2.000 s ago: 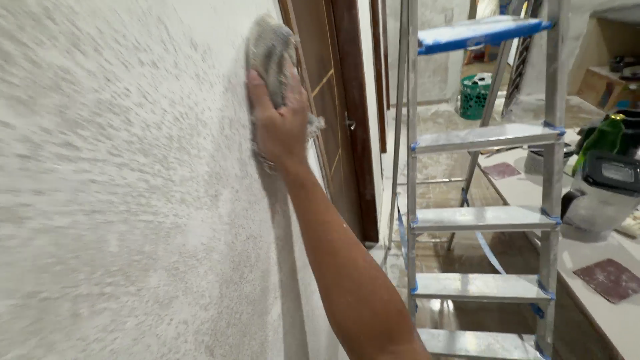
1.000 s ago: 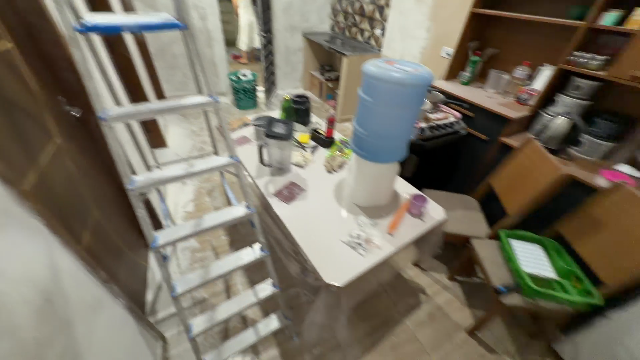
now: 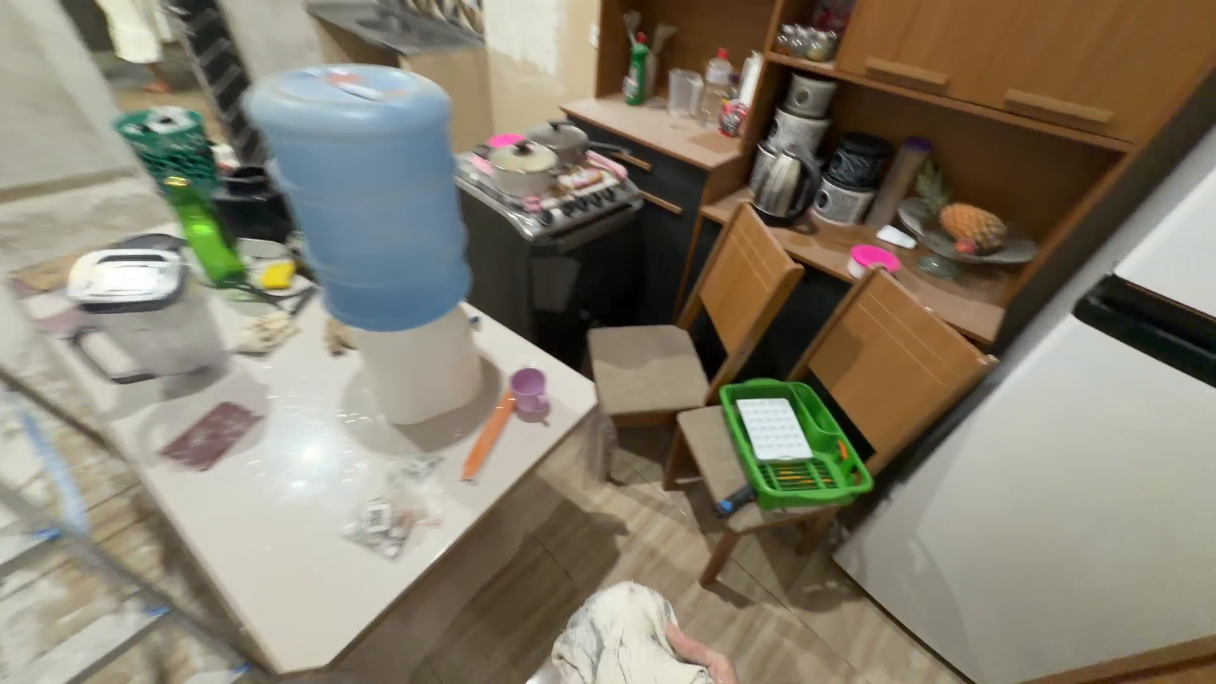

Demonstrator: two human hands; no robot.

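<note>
My right hand (image 3: 703,654) is at the bottom edge, right of centre, its fingers closed around a bunched, stained white cloth (image 3: 622,636). Most of the hand is cut off by the frame. It hangs low over the wood-look floor (image 3: 513,608), near the front corner of a white table (image 3: 256,560). On the table are a blue water jug (image 3: 370,199) on a white base (image 3: 427,375), an orange strip-like tool (image 3: 489,437), a purple cup (image 3: 529,390), a reddish sanding sheet (image 3: 211,435) and a small clear plastic packet (image 3: 385,522). My left hand is out of view.
A metal stepladder (image 3: 95,651) crosses the lower left. Two wooden chairs (image 3: 646,369) stand beyond the table, one holding a green dish rack (image 3: 807,484). A stove (image 3: 560,223) and wooden cabinet (image 3: 950,285) are behind; a white refrigerator (image 3: 1054,494) is at right.
Two seconds ago my hand pressed the cloth against the wall; now it holds the cloth low over the floor, away from the wall. The view has turned far right.
</note>
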